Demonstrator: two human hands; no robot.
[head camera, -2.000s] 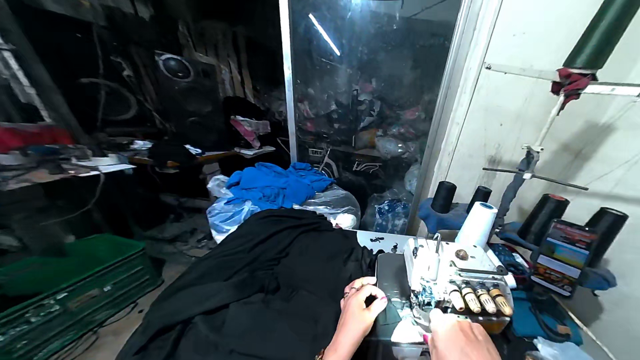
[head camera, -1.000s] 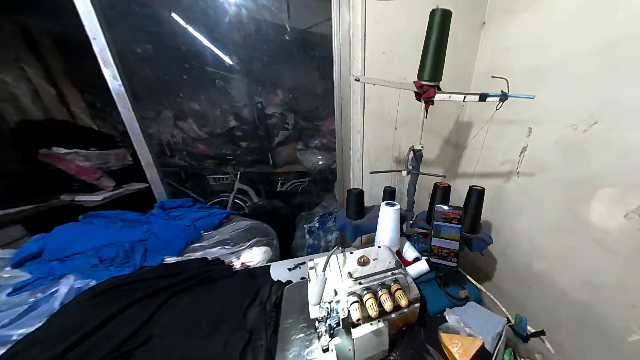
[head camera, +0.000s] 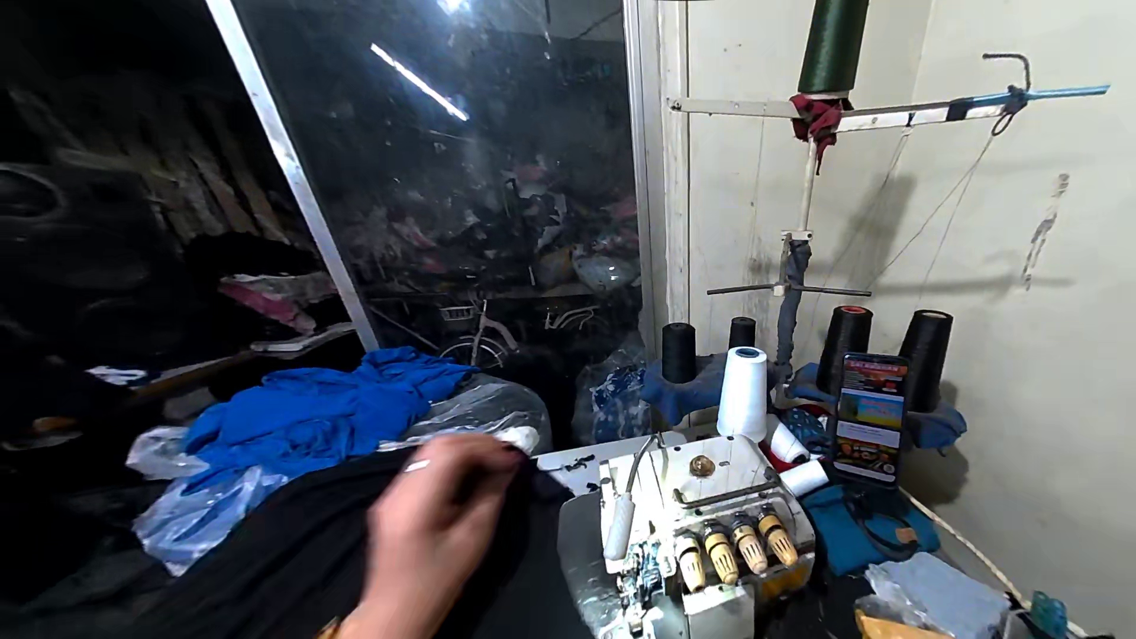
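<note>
My left hand (head camera: 435, 532), blurred, wears a light ring and hangs over the black fabric (head camera: 293, 532), its fingers curled toward the fabric's right end; whether they grip it is not clear. To its right stands a white overlock sewing machine (head camera: 701, 484) with several wooden-coloured tension knobs (head camera: 719, 552) and a grey-handled lever. A white thread cone (head camera: 743, 393) is behind the machine. My right hand does not show.
Blue fabric (head camera: 328, 408) lies on plastic bags at the back left. Black thread cones (head camera: 679, 353), a thread stand with a green cone (head camera: 832, 44), a smartphone (head camera: 870, 419) and a teal cloth (head camera: 919, 532) are around the machine. A glass pane (head camera: 497, 160) stands behind.
Both hands were at the front of the machine two seconds ago. Now my left hand is over the black fabric, and my right hand has left the view. The view has swung right.
</note>
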